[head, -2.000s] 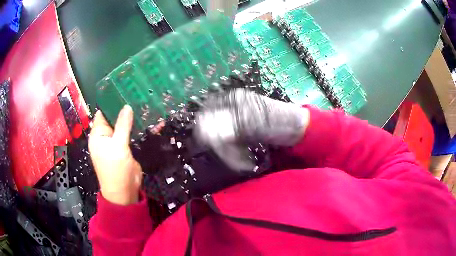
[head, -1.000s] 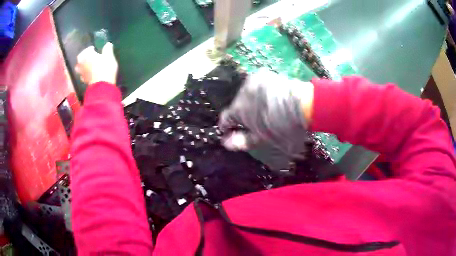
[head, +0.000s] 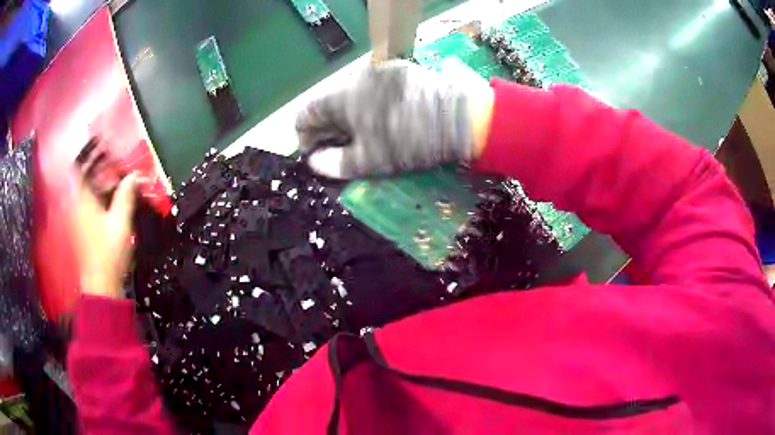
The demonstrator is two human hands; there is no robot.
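My left hand (head: 106,234), bare and blurred, is over the red surface at the left, with a dark piece that looks like a black plastic shell (head: 100,168) between thumb and fingers. My right hand (head: 387,123), in a grey-white knitted glove, is curled at the upper middle, thumb tip showing. A green board panel (head: 416,217) extends from below it over the pile of black shells (head: 272,246), which is speckled with small white or silver pieces. The glove hides the panel's upper edge and its grip. A part-assembled unit (head: 212,72) lies on the green belt.
Another part-assembled unit (head: 323,21) is on the belt (head: 170,59). A pale post (head: 393,30) stands at the belt's rail (head: 263,127). Stacked board panels (head: 544,51) lie beyond my right forearm. The red surface (head: 68,110) and crinkled plastic (head: 17,229) are at the left.
My left hand has moved from the belt back to the red surface, where a dark piece is now between its fingers. A unit now shows on the belt. My right hand and panel have moved up-left.
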